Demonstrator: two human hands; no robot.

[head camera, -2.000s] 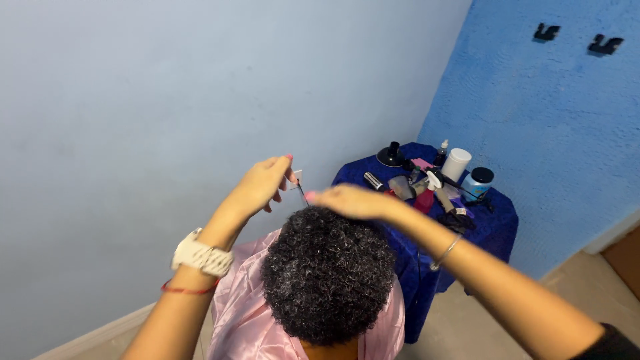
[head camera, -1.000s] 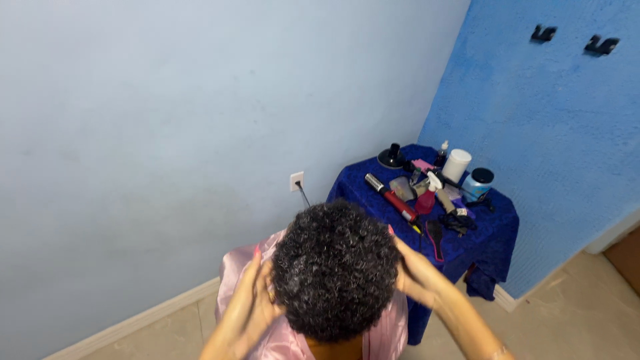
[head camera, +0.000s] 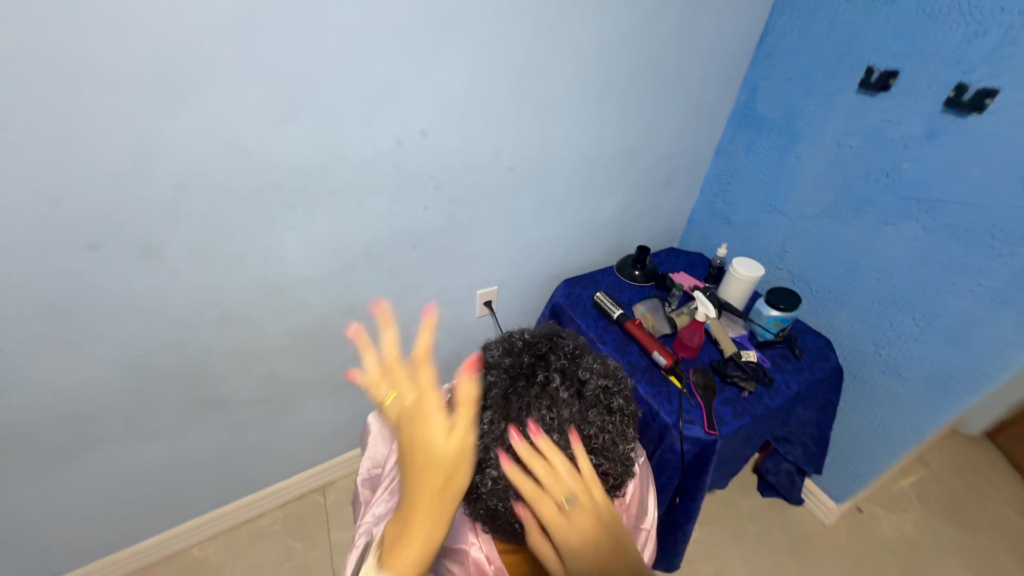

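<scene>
Below the camera is a person's head of short, dark curly hair (head camera: 560,384), seen from behind and above. A pink satin cape (head camera: 380,480) covers the shoulders. My left hand (head camera: 420,400) is raised at the left side of the hair, fingers spread, holding nothing; it is slightly blurred. My right hand (head camera: 560,496) lies over the back of the hair with its fingers apart and nothing in it. Whether its fingertips press into the curls cannot be told.
On the right, a table with a dark blue cloth (head camera: 808,384) holds a red round hot brush (head camera: 640,336), a pink spray bottle (head camera: 692,336), a paddle brush (head camera: 704,400), a white container (head camera: 742,282) and a black-lidded jar (head camera: 776,314). A plugged wall outlet (head camera: 487,302) is behind the head.
Two seconds ago both hands were above the front of the hair; one second ago they were at its sides. Now the left hand is raised and the right hand is over the back of the hair.
</scene>
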